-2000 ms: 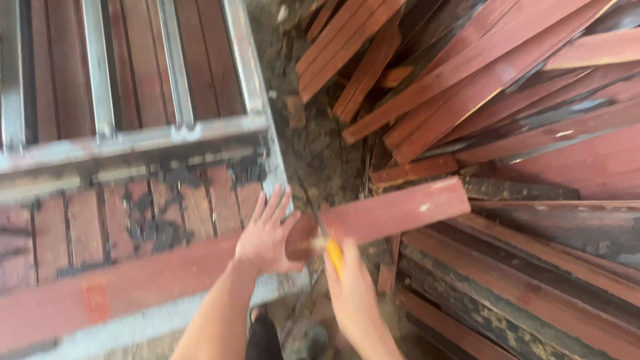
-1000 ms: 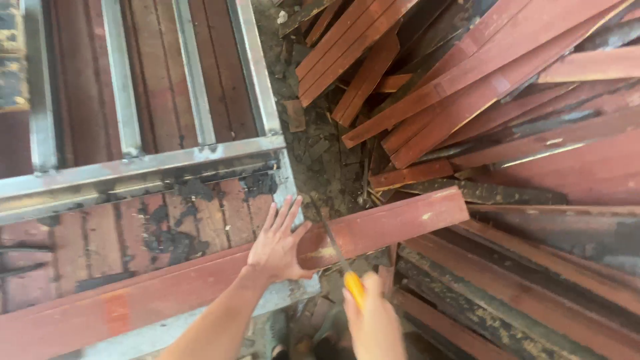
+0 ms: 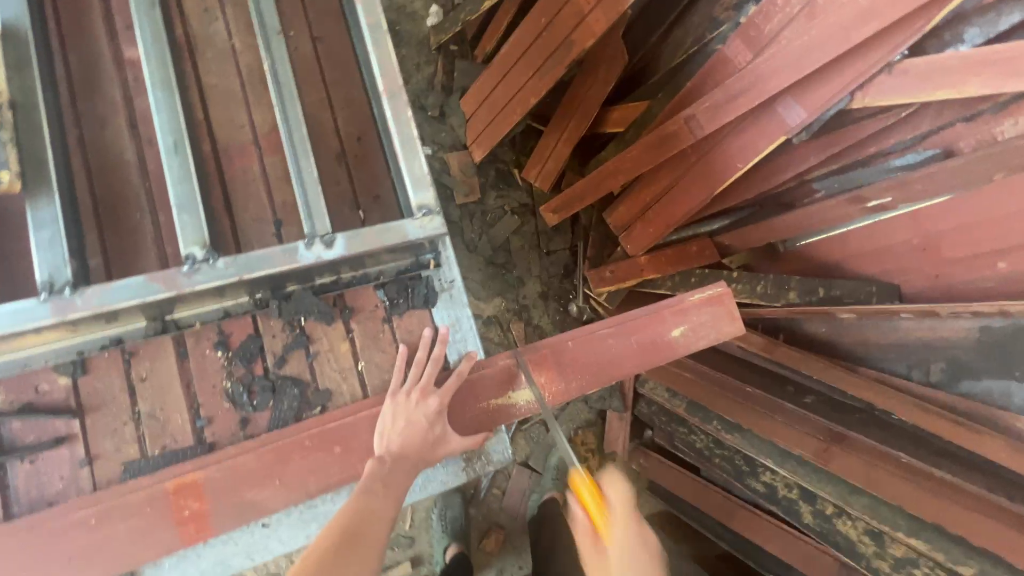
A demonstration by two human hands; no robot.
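Note:
A long red-painted wooden board (image 3: 304,448) lies across the edge of a metal-framed platform, its right end jutting out past the edge. My left hand (image 3: 420,412) presses flat on the board near that edge, fingers spread. My right hand (image 3: 612,524) is closed around the yellow handle of a handsaw (image 3: 552,420). The narrow blade crosses the jutting part of the board, to the right of my left hand, with its tip by the board's far edge. Whether the blade has cut into the wood cannot be told.
Steel bars (image 3: 172,128) are welded across the plank-floored platform, whose galvanized edge (image 3: 460,304) runs beneath the board. Dark scraps (image 3: 280,392) lie on the planks. Stacked red boards (image 3: 744,120) fan out at the right, with more boards (image 3: 808,432) below. Debris covers the ground (image 3: 512,240) between.
My right hand and the handsaw have moved down and to the right since two seconds ago, showing more of the blade. My left hand stays on the board.

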